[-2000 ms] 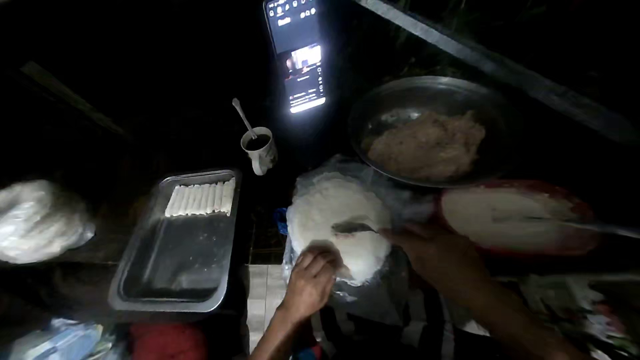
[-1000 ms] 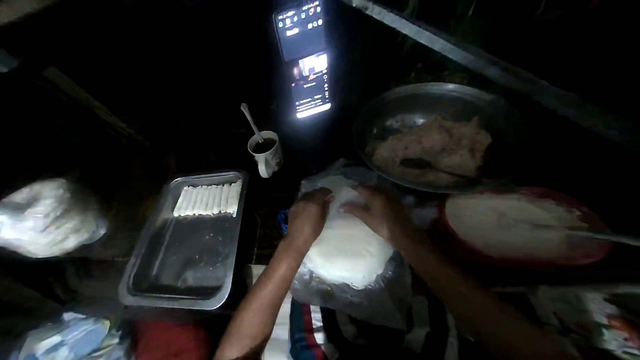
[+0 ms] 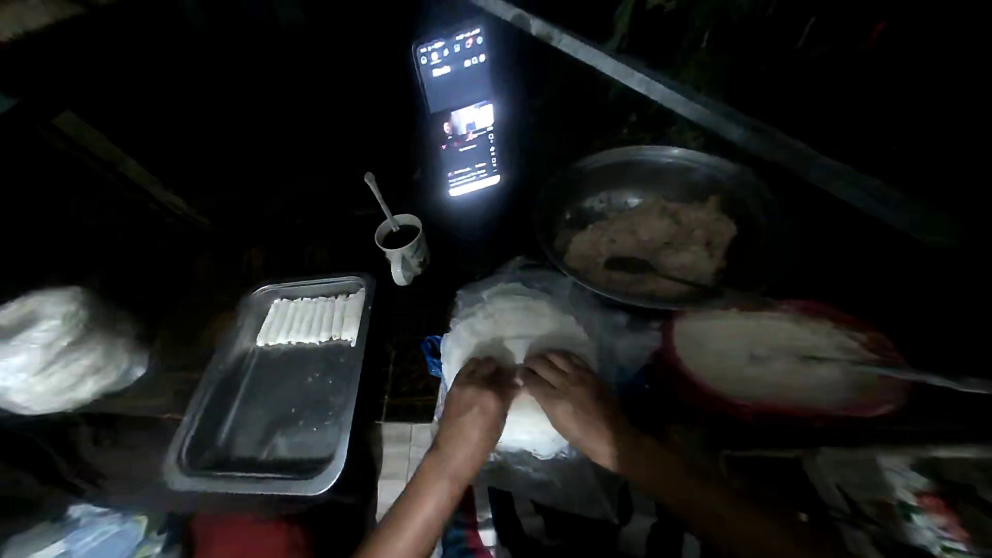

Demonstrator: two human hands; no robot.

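A stack of thin round white wrappers [image 3: 535, 430] lies on clear plastic in front of me. My left hand [image 3: 480, 403] and my right hand [image 3: 570, 395] meet over its middle, fingers curled down with the fingertips close together on the edge of the top wrapper. Whether filling lies under them is hidden. Behind and to the right, a metal basin [image 3: 659, 155] holds a brownish mash [image 3: 666, 236] with a dark spoon [image 3: 632, 266] in it. In a metal tray [image 3: 267, 484] at the left, several slim white rolls [image 3: 310, 319] lie side by side at the far end.
A mug [image 3: 402, 252] with dark liquid and a spoon stands behind the tray. Beyond it is a lit phone [image 3: 461, 116]. At right, a red basin [image 3: 883, 387] holds a pale mixture and a utensil. A plastic-wrapped white bundle [image 3: 66, 349] sits far left.
Both hands have moved from the far edge of the wrapper stack toward me, to its middle. Two seconds ago my right hand held a spoon over the stack; the dark spoon now lies in the mash.
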